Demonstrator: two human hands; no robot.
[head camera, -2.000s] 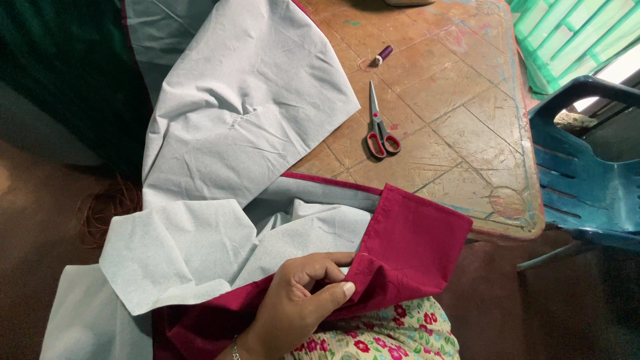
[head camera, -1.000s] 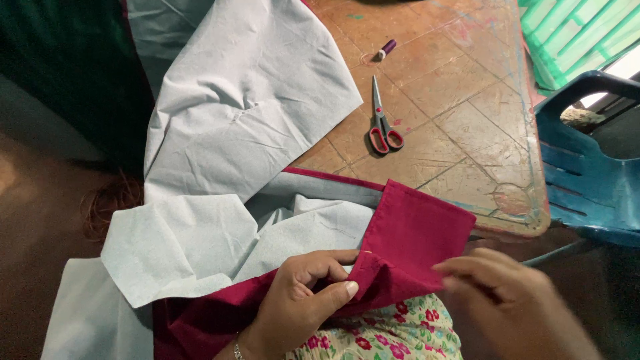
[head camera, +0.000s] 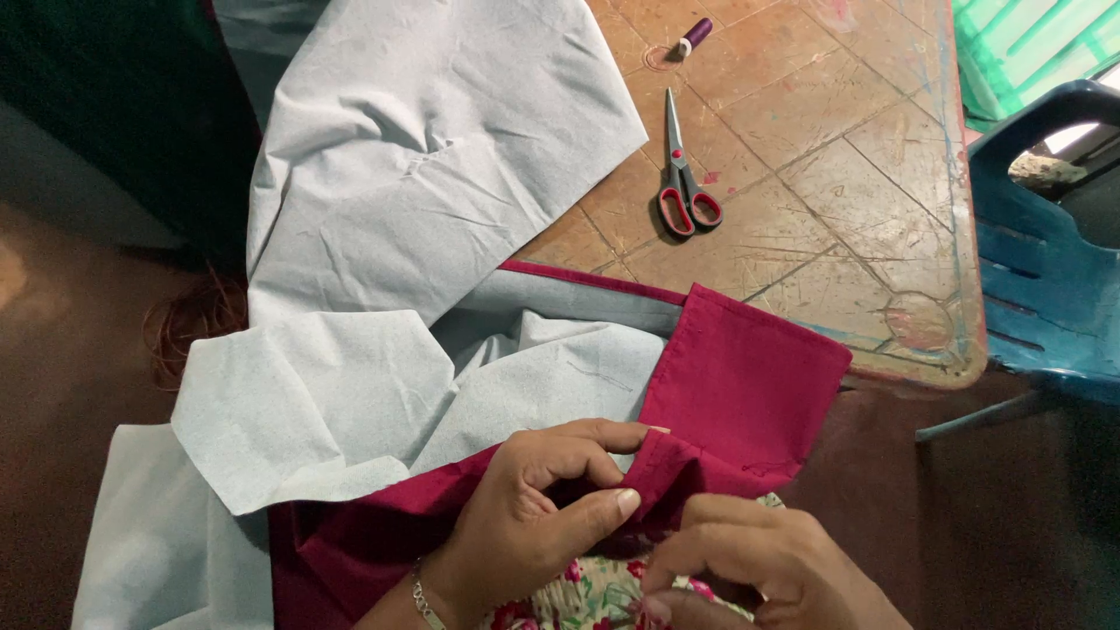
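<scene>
My left hand (head camera: 560, 494) pinches the folded, stitched edge of a magenta cloth (head camera: 752, 376) between thumb and fingers, low in the middle of the view. Just right of it and lower is my right hand (head camera: 744, 560), its thumb and index fingertip close together below the cloth; whether something thin is between them I cannot tell. A loose bit of dark thread lies on the magenta cloth near its lower right edge. Pale grey-blue fabric (head camera: 306, 394) joins the magenta cloth and spreads to the left and up over the table. Floral fabric (head camera: 604, 591) covers my lap beneath both hands.
On the worn brown table (head camera: 840, 201) lie closed scissors (head camera: 678, 184) with black and red handles and a purple thread spool (head camera: 696, 37). A blue plastic chair (head camera: 1032, 254) stands at the right. Dark green cloth (head camera: 114, 105) hangs upper left, above a reddish tangle (head camera: 197, 328).
My right hand was out of view two seconds ago, then came in at the right of the cloth. It is now lower and further left, near my left hand, which keeps its hold.
</scene>
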